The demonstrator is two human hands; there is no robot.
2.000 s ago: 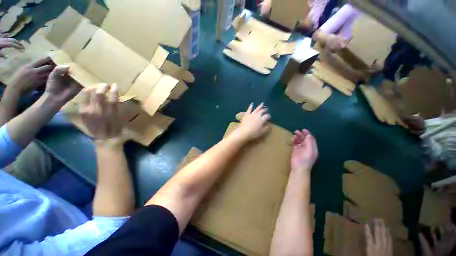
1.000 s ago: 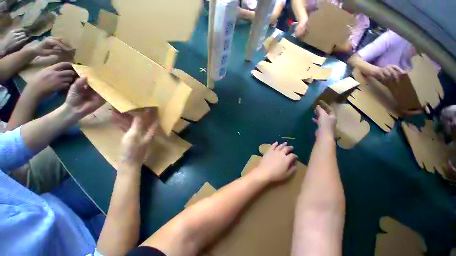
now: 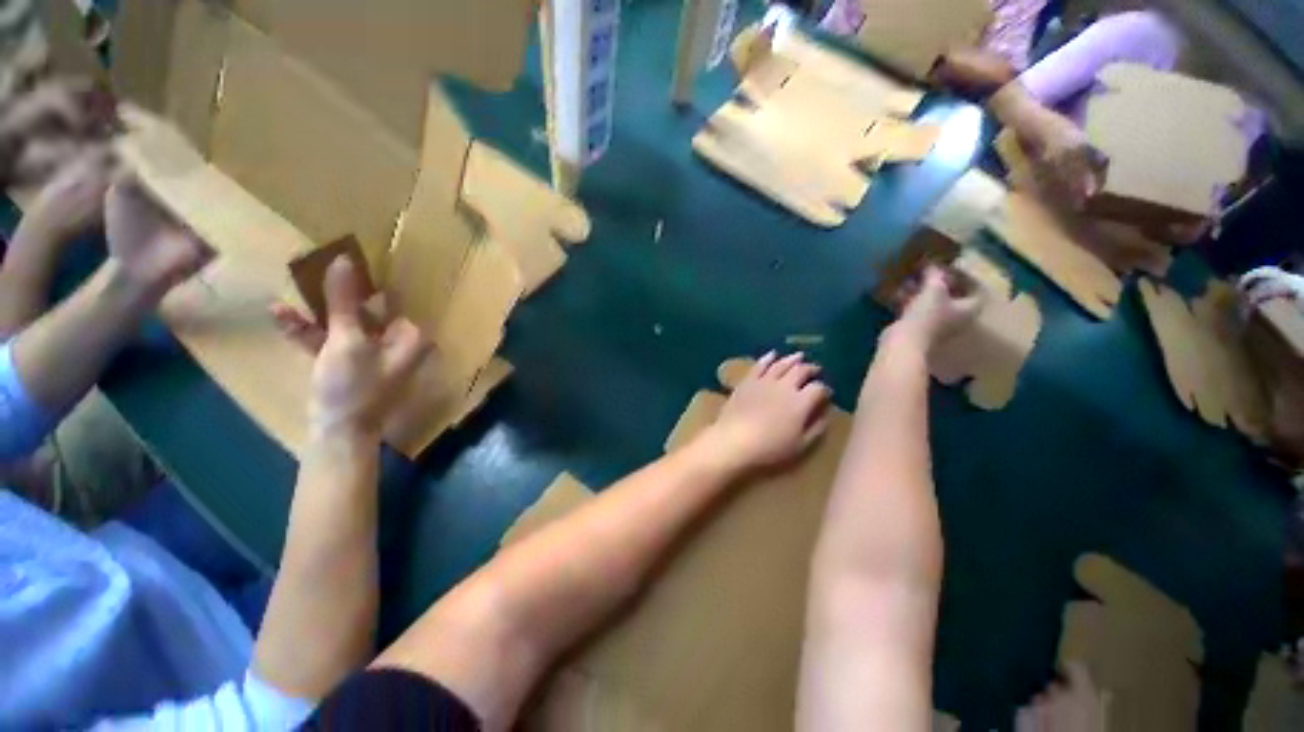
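A stack of flat brown box blanks [image 3: 729,586] lies on the dark green table in front of me, partly under my left arm. My left hand [image 3: 779,411] rests palm down on its far end, fingers extended, holding nothing. My right hand [image 3: 940,303] is stretched out beyond the stack to the right, its fingers closed on the near side of a small brown box [image 3: 904,268] standing on the table. The fingers and blur partly hide the box and the exact grip.
At left, a person in a blue shirt [image 3: 115,615] folds a large part-folded box [image 3: 300,122]. Pale upright posts [image 3: 584,100] stand at the far side. Flat blanks [image 3: 808,129] lie beyond and to the right. Other people's hands work at the upper right, and another hand [image 3: 1065,704] shows at lower right.
My right hand has left the right side of the blank stack, reached forward to the small box and closed on it. My left hand stays on the stack. The neighbour's part-folded box has shifted and tilted.
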